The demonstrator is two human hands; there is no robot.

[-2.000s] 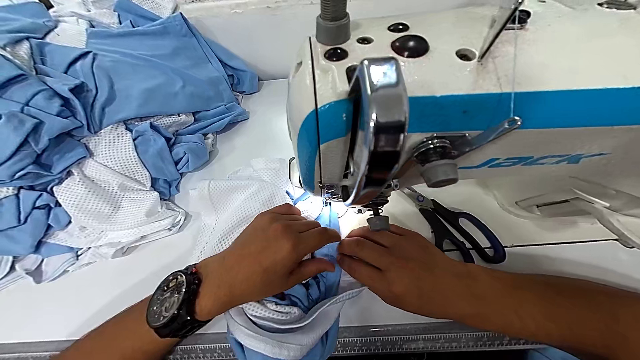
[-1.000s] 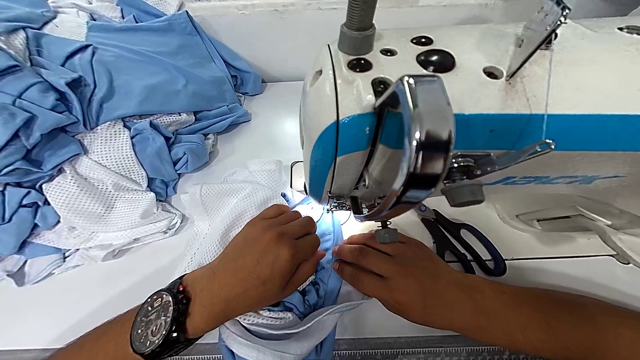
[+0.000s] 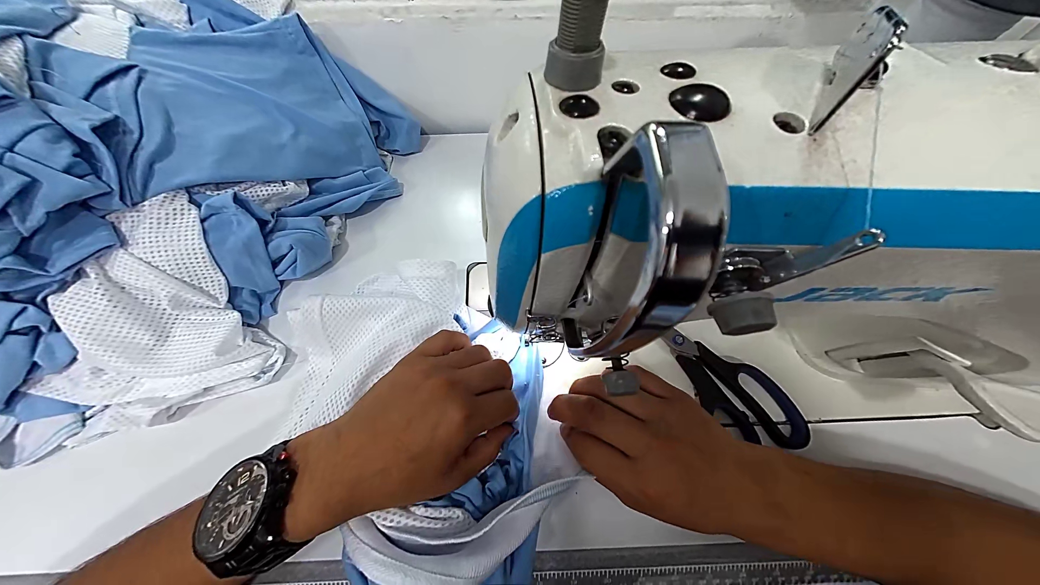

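Note:
A white Jack sewing machine (image 3: 812, 219) with a blue stripe has its lamp lit over the needle area (image 3: 540, 333). Under the needle lies a blue and white mesh garment (image 3: 374, 333), which hangs over the front edge. My left hand (image 3: 431, 422), with a black watch at the wrist, has its fingers curled on the blue cloth just left of and in front of the needle; its fingertips are partly hidden. My right hand (image 3: 650, 447) rests palm down on the table to the right of the cloth, below the presser area, fingers bent. Whether it touches the fabric edge I cannot tell.
Scissors with dark blue handles (image 3: 756, 398) lie behind my right hand, beside the machine's base. A heap of blue and white mesh garments (image 3: 219, 114) covers the table's left side. A measuring scale (image 3: 691, 571) runs along the front edge. A chrome thread guard (image 3: 691, 236) juts forward.
My right hand's fingertips, beside the cloth near my left hand two seconds ago, now sit a little farther right. The left hand remains on the cloth. The view has shifted somewhat.

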